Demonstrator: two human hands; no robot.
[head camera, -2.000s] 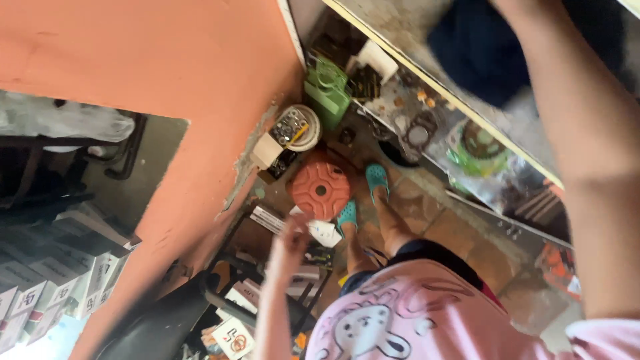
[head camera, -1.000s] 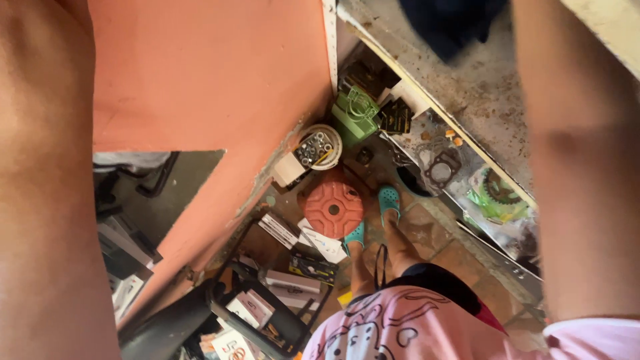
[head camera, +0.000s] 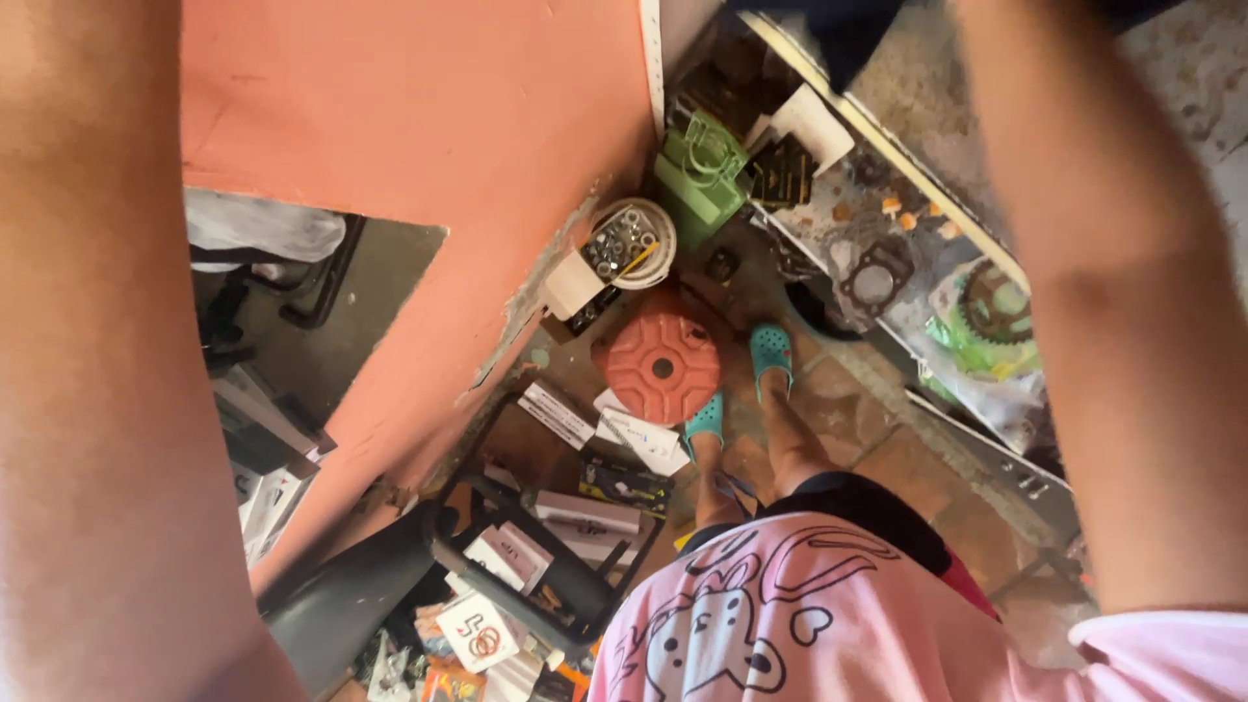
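Both of my forearms reach up past the top edge, and neither hand is in view. What they hold cannot be seen. A dark blue cloth (head camera: 853, 39) hangs at the top right, over the edge of a worn shelf (head camera: 907, 161), just left of my right forearm. Below it a lower shelf bears a metal gasket (head camera: 875, 276) and a toothed sprocket (head camera: 996, 304) in clear and green plastic. A red plastic stool (head camera: 663, 363) stands on the floor by my teal clogs (head camera: 770, 353).
A round tub (head camera: 666, 239) with metal rings and a green plastic basket (head camera: 697, 190) stand in the corner by the orange wall (head camera: 419, 107). Several boxes (head camera: 590, 517) and packets lie on the floor around a black-framed chair (head camera: 507, 575). A loose panel (head camera: 985, 448) leans along the lower shelf.
One hand was in view low over the boxes two seconds ago; now both forearms reach up out of the frame. The dark cloth shows nearer the top edge, partly as the view shifts.
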